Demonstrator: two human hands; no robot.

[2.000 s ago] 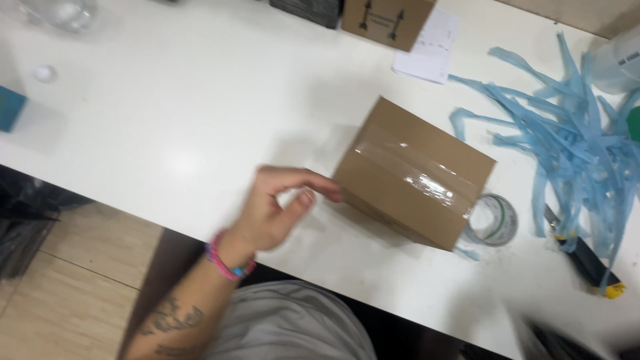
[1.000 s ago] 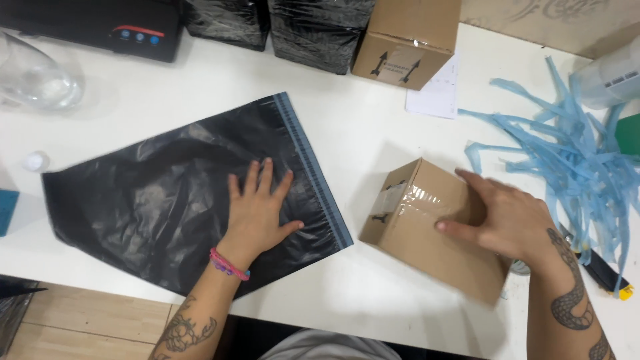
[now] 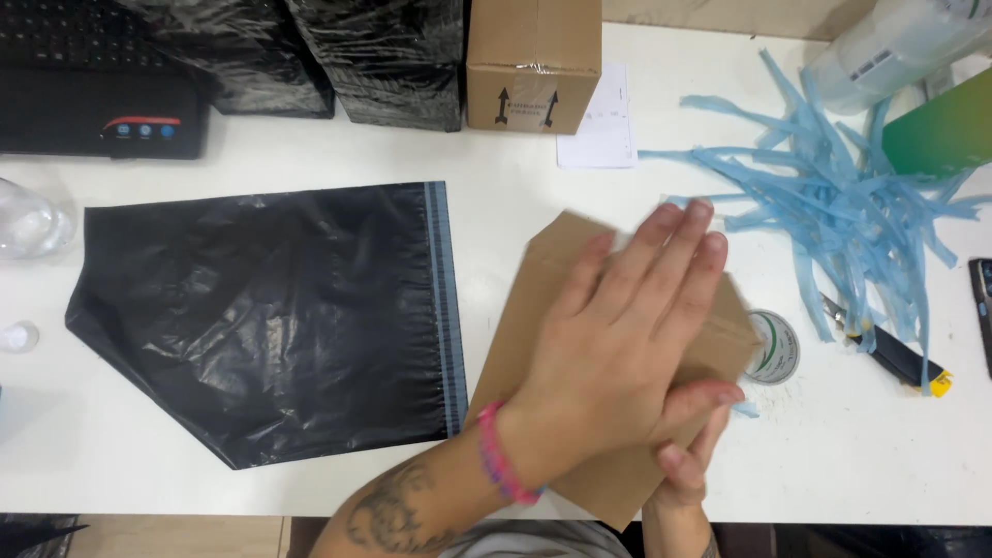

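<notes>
My left hand (image 3: 620,341), with a pink bracelet at its wrist, lies spread over a brown cardboard box (image 3: 511,341), fingers pointing away from me and slightly blurred. Partly hidden beneath it, my right hand (image 3: 690,465) touches the box's near right side; its thumb and part of a finger show, and whether it grips cannot be told. A black plastic mailing bag (image 3: 271,325) with a grey-blue strip along its right edge lies flat to the left of the box. Just right of the box is a roll of clear tape (image 3: 773,347).
Black-wrapped parcels (image 3: 395,70), a taped cardboard box (image 3: 535,62) and a paper sheet (image 3: 604,124) stand or lie at the back. Blue strips (image 3: 821,194) cover the right, near a utility knife (image 3: 891,356). A black device (image 3: 101,108) is at the back left.
The black bag came into view on the table between the first and second frames. My left hand has since moved from the bag onto the box, and the box has been turned.
</notes>
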